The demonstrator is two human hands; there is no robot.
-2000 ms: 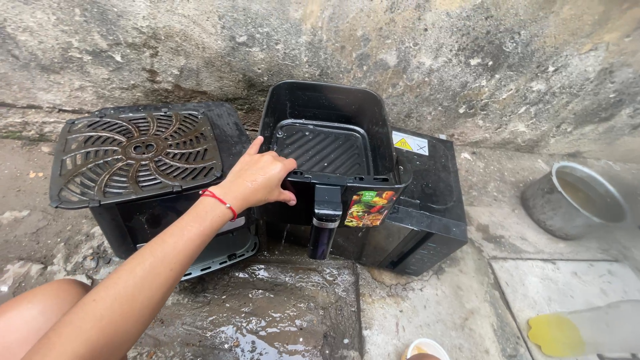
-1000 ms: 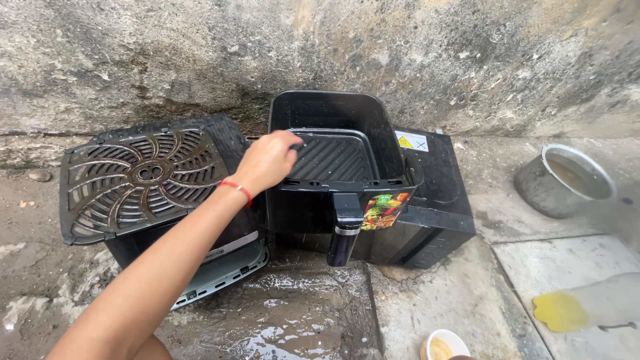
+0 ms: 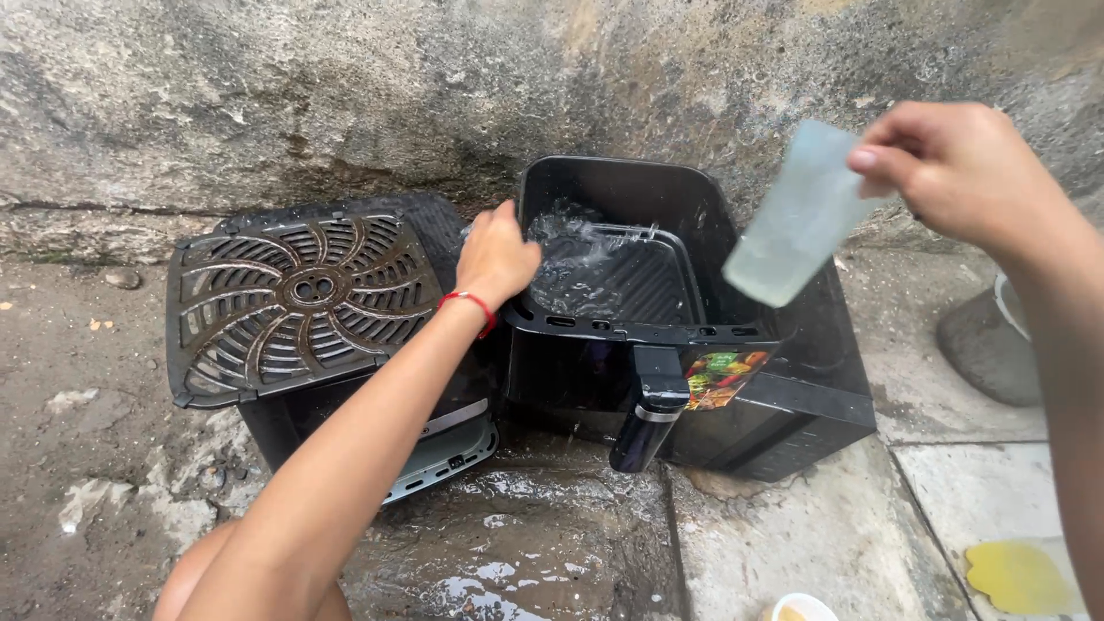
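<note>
A black air fryer basket (image 3: 569,371) with a front handle (image 3: 642,431) sits tilted on a black appliance housing (image 3: 802,414). Water splashes over its ridged bottom. My left hand (image 3: 498,254), a red string at the wrist, is at the basket's left rim; whether its fingers grip the rim is hard to tell. Above the basket's right side, my right hand (image 3: 944,172) holds a translucent plastic cup (image 3: 798,216) by its upper end, tipped over and blurred. Left of my left hand, a slotted black crisper plate (image 3: 310,293) lies on another black air fryer body (image 3: 423,233).
A rough concrete wall (image 3: 388,103) runs behind the appliances. On the right stands a metal pot (image 3: 992,341), partly behind my right arm. A bottle with yellow on it (image 3: 1018,573) lies at the lower right, and a small white cup (image 3: 802,608) stands at the bottom edge. The ground in front is wet.
My right hand has come into view with the plastic cup, and water now splashes in the basket. My left hand has moved from over the basket to its left rim.
</note>
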